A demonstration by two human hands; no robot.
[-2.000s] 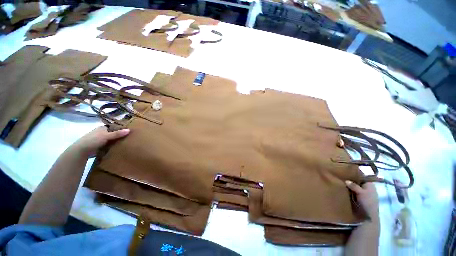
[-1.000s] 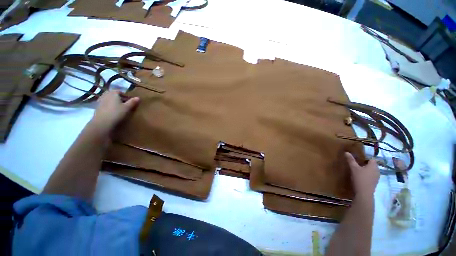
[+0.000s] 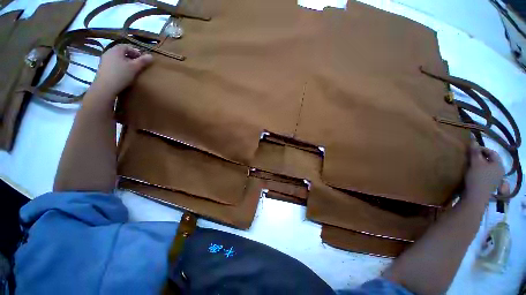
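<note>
Brown bag body panels (image 3: 242,86) lie in overlapping layers in front of me, their lower edges stepped toward me. Square corner notches (image 3: 294,141) show at the lower middle, with whitish corners. My left hand (image 3: 124,66) grips the left edge of the top panel with thumb and fingertips, below the left straps (image 3: 75,37). My right hand (image 3: 484,167) is at the right edge of the top panel, beside the right straps (image 3: 496,115); its fingertips look pinched on the edge, partly hidden.
A glue bottle (image 3: 495,248) lies at the right on the white table (image 3: 34,158), near my right forearm. Another brown panel (image 3: 29,40) with a wrapped metal piece is at the far left. My apron (image 3: 248,265) is at the table's front edge.
The top panel's edge has moved away from the layers below, exposing wider strips. Both hands have shifted outward in view, the right one most. The view has come closer to the panels.
</note>
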